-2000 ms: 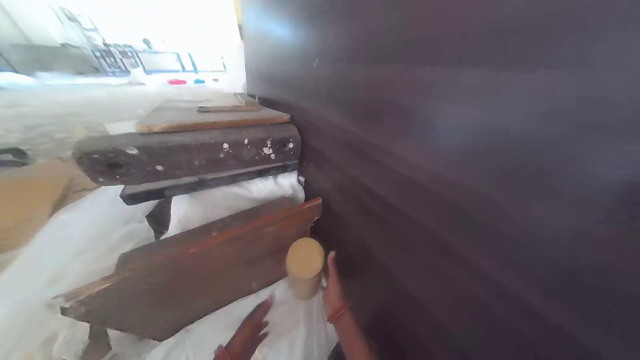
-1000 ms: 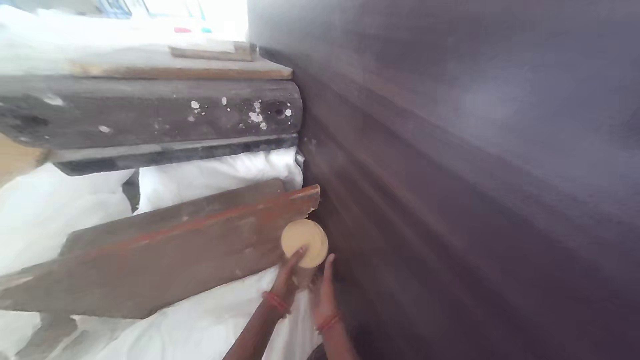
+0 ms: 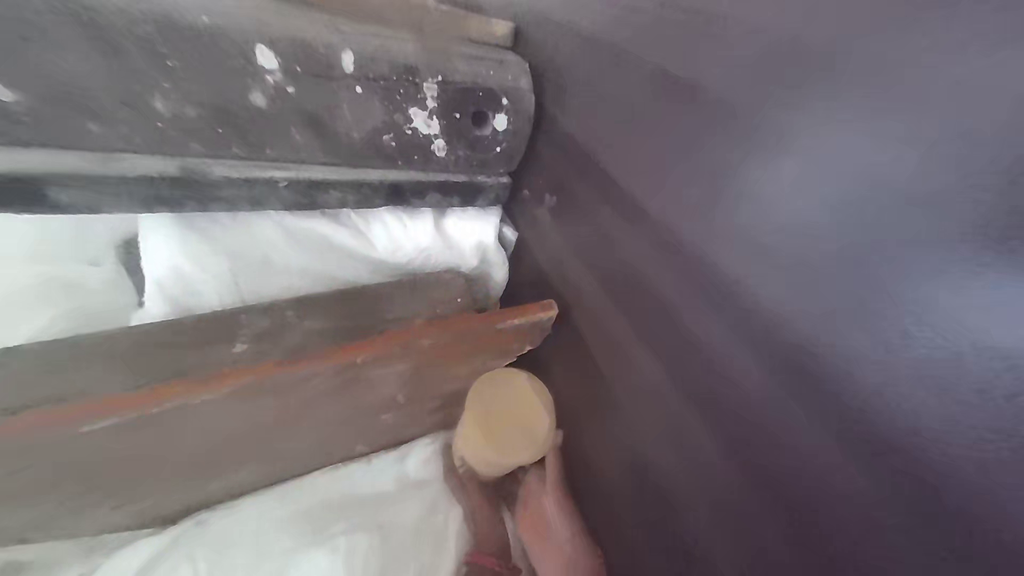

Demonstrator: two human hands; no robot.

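Note:
A tan cylindrical object (image 3: pixel 508 420), perhaps a roll of tape, stands at the lower middle, close to a dark, smooth panel (image 3: pixel 760 320). Around its near side are both hands: my left hand (image 3: pixel 480 508) at its lower left and my right hand (image 3: pixel 552 512) at its lower right, between the roll and the panel. The fingers are partly hidden under and behind the roll. Just beyond it, the end of a brown wooden board (image 3: pixel 240 432) with an orange-red edge reaches nearly to the panel.
A dark, rounded beam (image 3: pixel 240 96) spattered with white paint lies across the upper left, its end against the panel. White sheeting (image 3: pixel 320 256) shows between beam and board, and more white sheeting (image 3: pixel 320 520) lies at the bottom. A wooden piece (image 3: pixel 480 28) rests above the beam.
My left hand, apart from the roll two seconds ago, has come up to it; one second ago its fingers lay on the roll's top. The view has moved closer to the beam and board.

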